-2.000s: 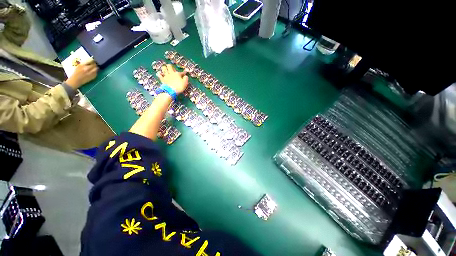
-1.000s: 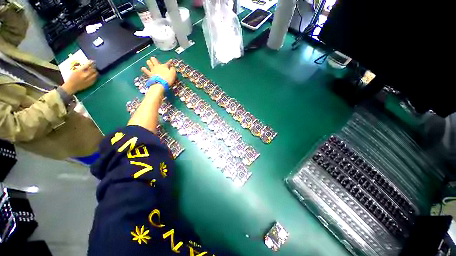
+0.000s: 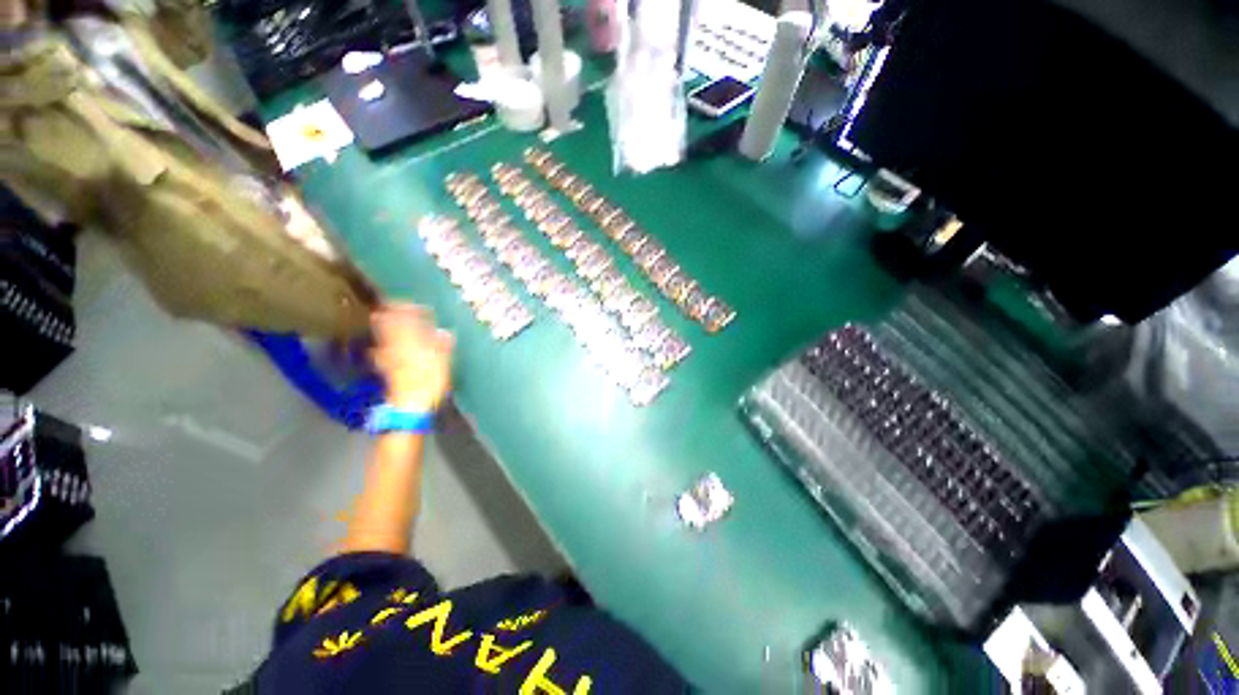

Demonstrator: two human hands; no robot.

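Note:
Circuit boards (image 3: 594, 315) lie edge to edge in several slanting rows on the green mat. The shortest row (image 3: 472, 276) is nearest the coworker. A small joined unit (image 3: 704, 501) lies alone nearer me, and more silvery parts (image 3: 845, 661) show at the bottom edge. My left hand (image 3: 410, 359), with a blue wristband, is off the rows, by the bench's left edge and close to the coworker's coat. It is blurred, and whether it holds anything cannot be told. My right hand is out of view.
A person in a tan coat (image 3: 163, 204) leans in at the left. Clear component trays (image 3: 897, 462) are stacked at the right, before a white-grey box (image 3: 1135, 597). A black monitor (image 3: 1046, 149) stands at the upper right. A plastic bag (image 3: 650, 102), phone (image 3: 720, 94) and white containers (image 3: 519, 102) are at the back.
My left hand has left the far end of the rows and moved down and back to the bench edge. The coworker's coat has come closer, and their hand no longer shows clearly.

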